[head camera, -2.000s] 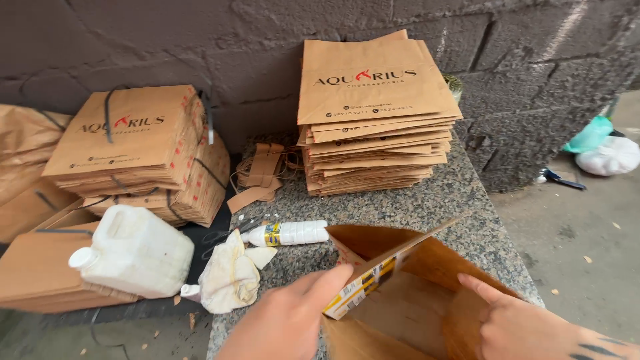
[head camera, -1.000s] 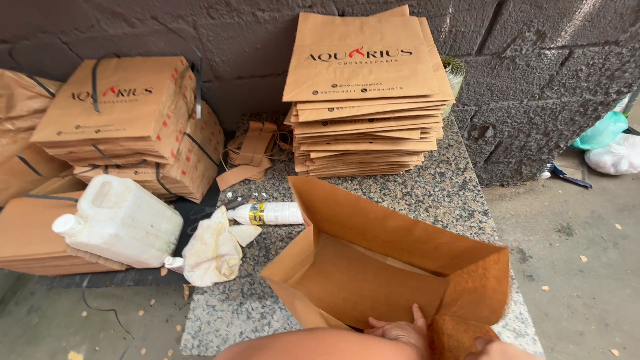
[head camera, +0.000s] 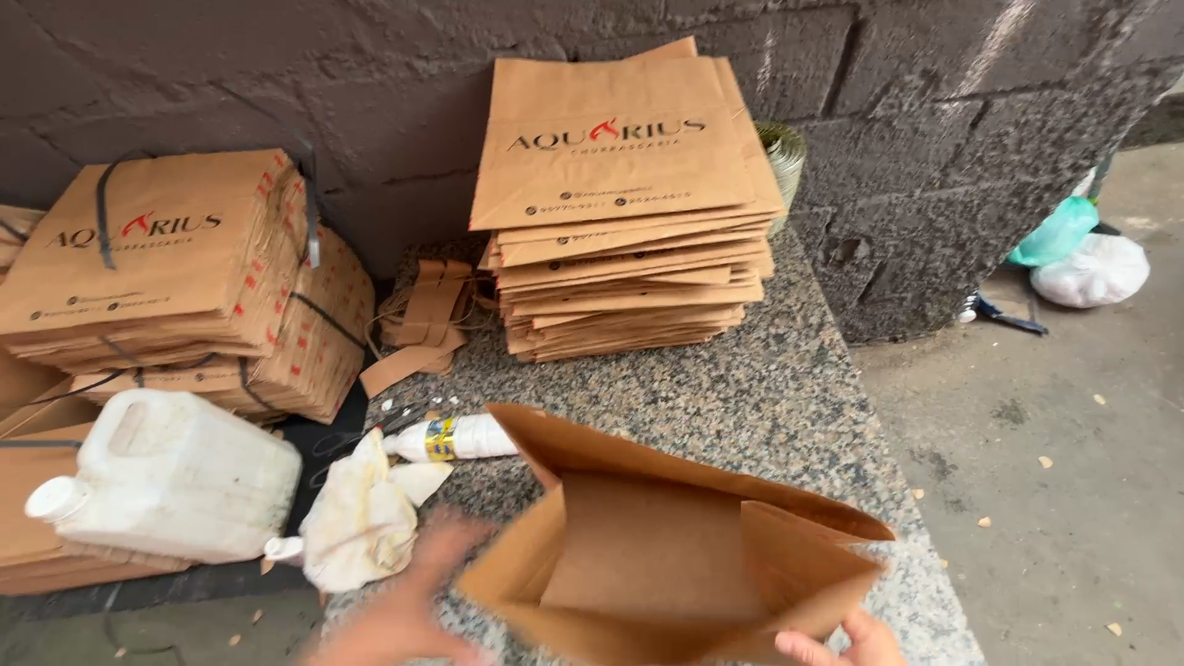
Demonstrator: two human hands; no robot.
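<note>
An opened brown paper bag (head camera: pixel 647 546) stands on the granite slab (head camera: pixel 795 398), its mouth facing up and its inner base visible. My right hand (head camera: pixel 842 643) grips the bag's near right rim, thumb on the near side. Blurred and with fingers apart, my left hand (head camera: pixel 416 601) is just left of the bag, holding nothing. A crumpled off-white cloth (head camera: pixel 361 523) lies beyond that hand, beside a white plastic bottle (head camera: pixel 467 437) with a yellow band. Behind the bag rises a stack of folded printed paper bags (head camera: pixel 620 166).
A white plastic jug (head camera: pixel 185 472) stands at left, before strapped bundles of paper bags (head camera: pixel 157 240). Cardboard strips with cord (head camera: pixel 421 319) lie near the wall. A roll of greenish material (head camera: pixel 782 166) is behind the stack. Plastic bags (head camera: pixel 1091 268) lie on the floor at right.
One second ago a hand was down inside the bag; now both are outside it. My left hand has moved out to the left, off the bag.
</note>
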